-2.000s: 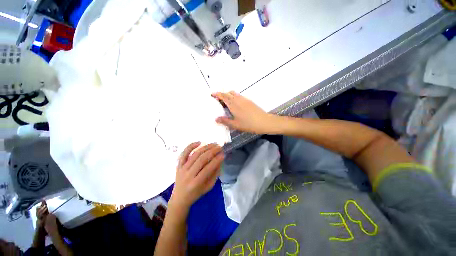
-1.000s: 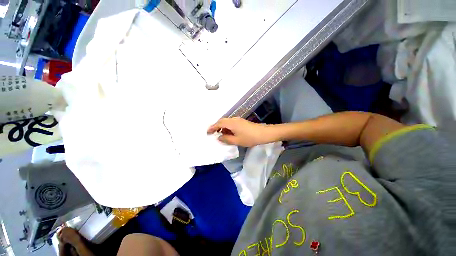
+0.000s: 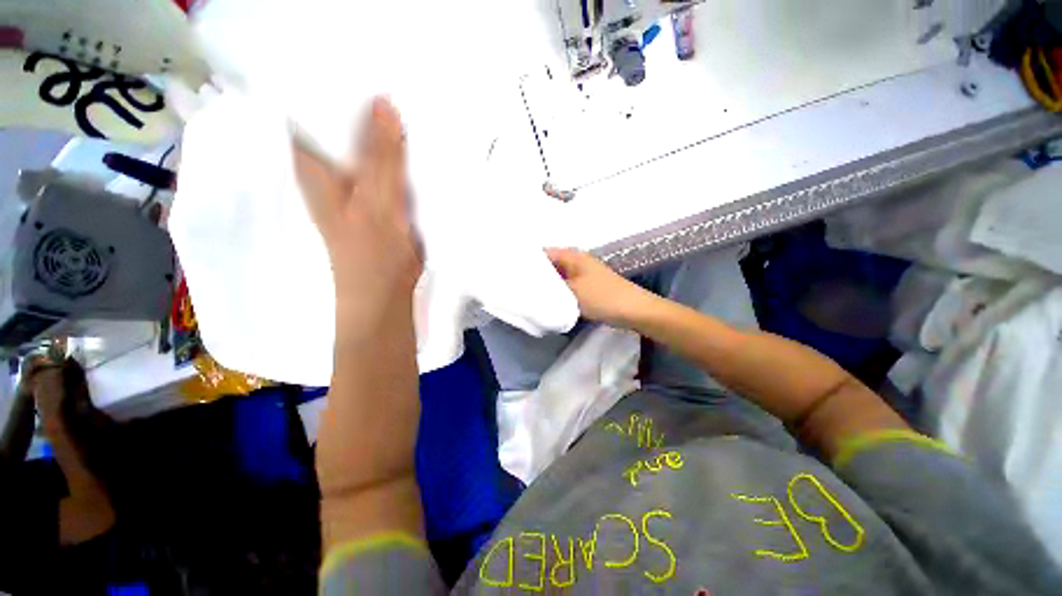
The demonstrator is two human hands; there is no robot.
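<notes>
A bright, overexposed white garment (image 3: 466,198) covers the left part of the machine table and hangs over its front edge. My left hand (image 3: 363,210) is over the cloth, blurred, with thumb and fingers spread around a fold; whether it grips the fold is unclear. My right hand (image 3: 588,285) holds the garment's near right edge at the table's front, its fingertips partly hidden by cloth. The presser foot and needle area (image 3: 588,52) is at the top, with a grey knob (image 3: 629,61) beside it, away from both hands.
A ruler-like strip (image 3: 745,204) runs along the table's front edge. White pieces (image 3: 1002,349) are heaped below it at the right. A cream cone (image 3: 82,87) and grey vented machine (image 3: 87,256) are at the left. Another person's arm (image 3: 76,477) shows at lower left.
My left hand, out of view one second ago, is now on the garment's left part. The view has shifted, and the cloth's near edge has changed shape beside my right hand.
</notes>
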